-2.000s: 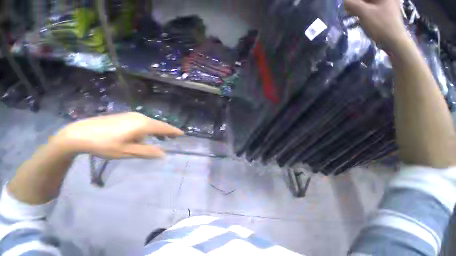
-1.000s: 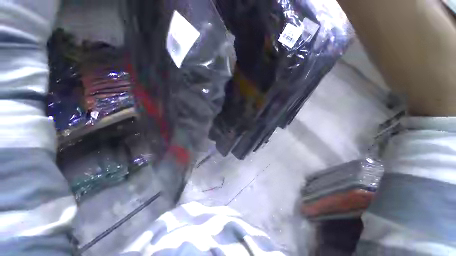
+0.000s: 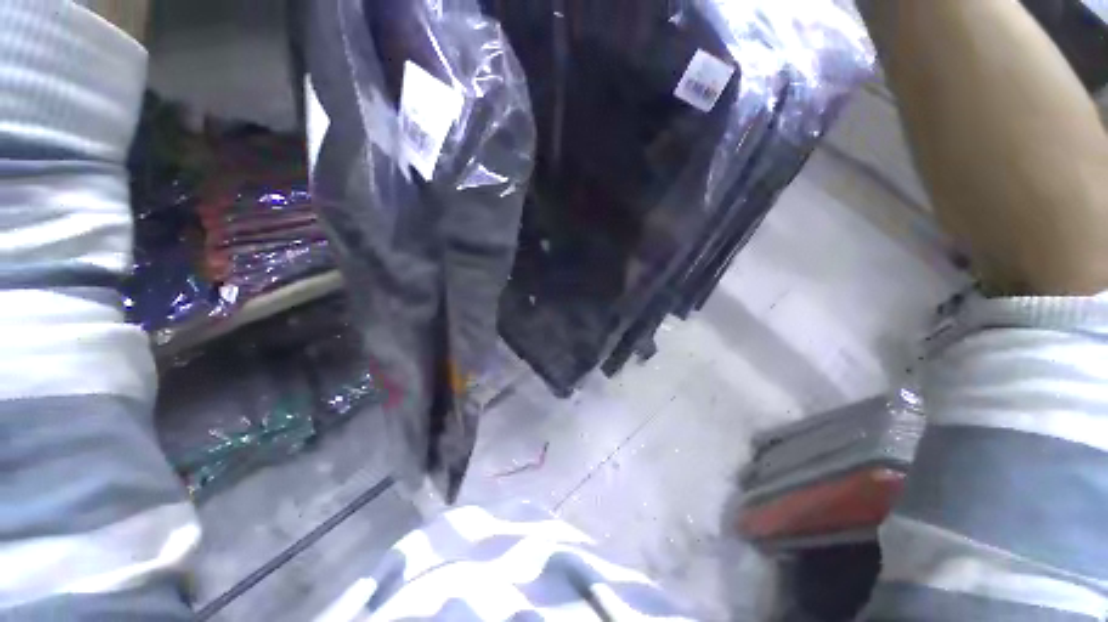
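Note:
Dark bagged garments (image 3: 608, 182) hang tightly side by side in clear shiny film, with a white barcode label (image 3: 705, 80) on the front one. To their left, a narrower bagged garment (image 3: 425, 243) hangs apart at its lower end, with another white label (image 3: 428, 118) and small red and orange marks near its bottom. Both my forearms reach up past the top edge, one on each side of the garments. My left hand and my right hand are out of the picture, so their hold cannot be seen. The hangers and rail are also hidden.
At left, a shelf edge (image 3: 261, 304) carries folded bagged garments (image 3: 261, 231) with red and purple edges, with green-edged packs (image 3: 249, 444) below. A stack with grey and orange layers (image 3: 826, 474) stands at lower right. A dark thin pole (image 3: 298, 543) lies over the grey floor (image 3: 680, 450).
Since two seconds ago, my hands have left the picture upward and the view has turned. Since one second ago, the left garment has turned and narrowed, and the gap beside it shows differently.

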